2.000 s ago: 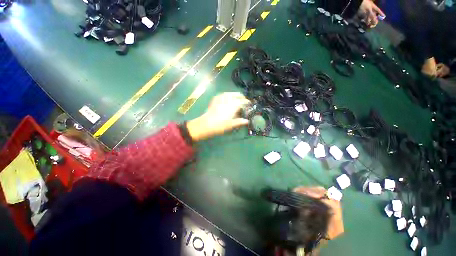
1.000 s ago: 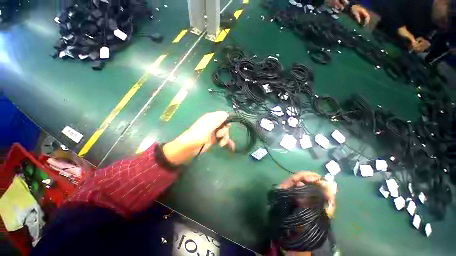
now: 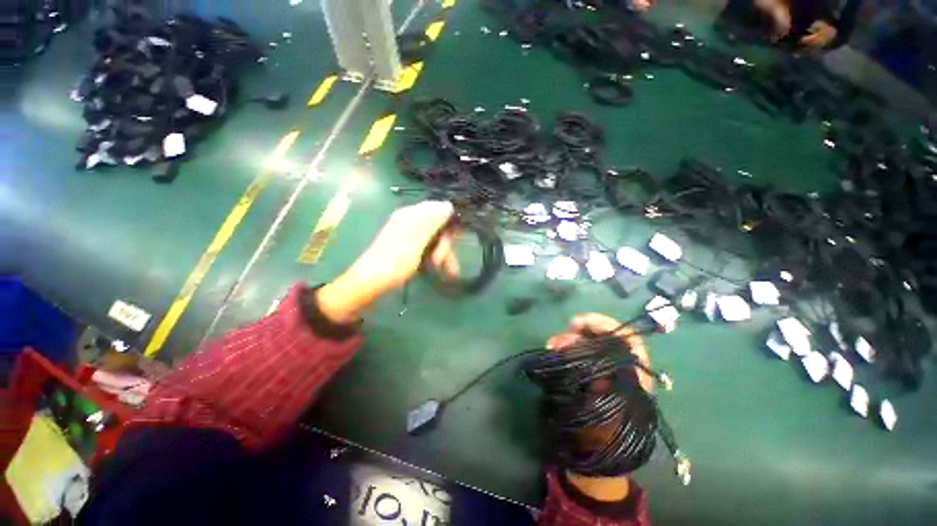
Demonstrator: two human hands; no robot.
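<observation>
My left hand (image 3: 396, 247) holds one coiled black cable (image 3: 487, 257) by its left side, over the green table. My right hand (image 3: 606, 354) holds a thick bundle of black cable coils (image 3: 601, 411) near the table's near edge. Cable ends with pale tips stick out at the bundle's right. A thin cable runs left from the bundle to a square module (image 3: 422, 416) on the table. A heap of coiled cables (image 3: 503, 139) lies beyond my hands, with several white-faced modules (image 3: 599, 265) on its near side.
A separate dark heap (image 3: 154, 92) lies far left, beyond the yellow-striped seam (image 3: 231, 221). A metal post (image 3: 362, 41) stands at the back. A red bin (image 3: 31, 375) is lower left. More cables (image 3: 822, 247) lie right. Another person's hands (image 3: 817, 34) show at the top right.
My left hand has lifted the coil from the heap's near side and moved left in the picture. The module on a thin cable now lies left of the bundle. My right hand still holds the bundle.
</observation>
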